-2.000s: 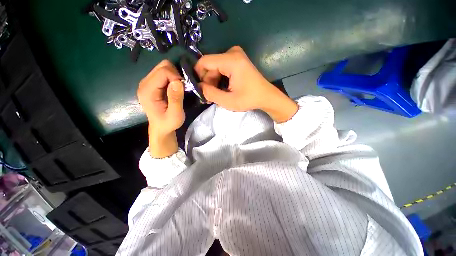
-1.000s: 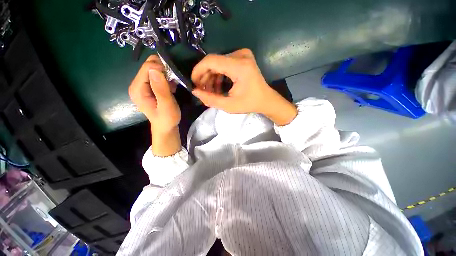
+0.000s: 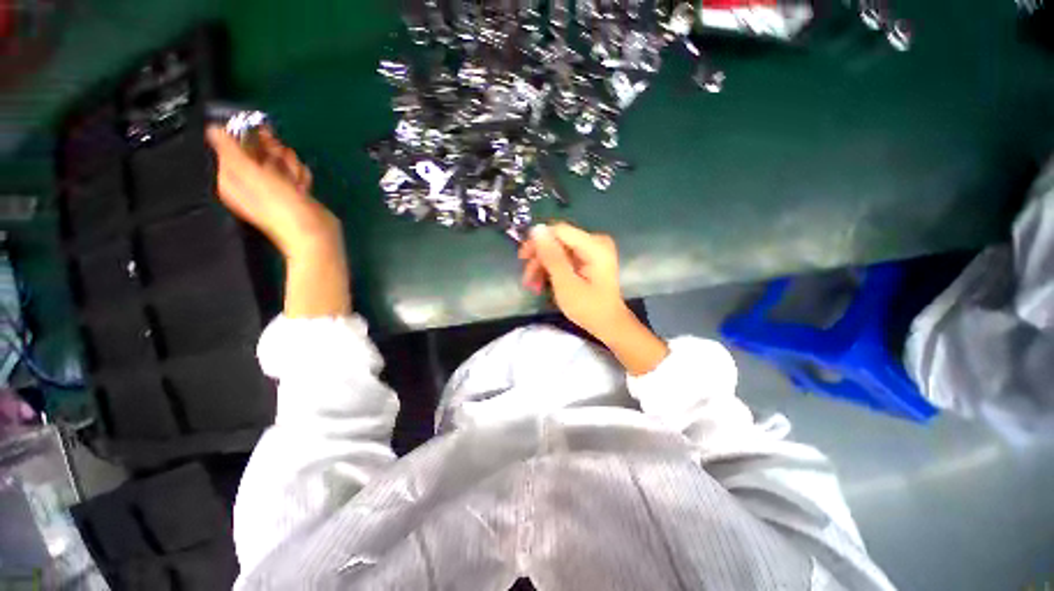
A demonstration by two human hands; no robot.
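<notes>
A large, blurred pile of silver spring clips and black strips (image 3: 497, 104) lies on the green bench. My left hand (image 3: 264, 173) is stretched out to the left beside the black compartment tray (image 3: 191, 191), with a silver clip (image 3: 245, 122) at its fingertips. One far pocket of the tray holds silver clips. My right hand (image 3: 572, 268) is at the near edge of the pile, its thumb and fingers pinched on a silver clip (image 3: 517, 231) at the pile's rim.
A small red and white item (image 3: 757, 16) lies beyond the pile. Another black tray (image 3: 156, 525) is at lower left. A blue stool (image 3: 826, 341) and a neighbouring person's pale smock (image 3: 994, 329) are at the right. My own striped smock fills the bottom.
The view has shifted, showing more of the pile. My hands have parted: the left has moved out to the tray with a clip, the right to the pile's near edge.
</notes>
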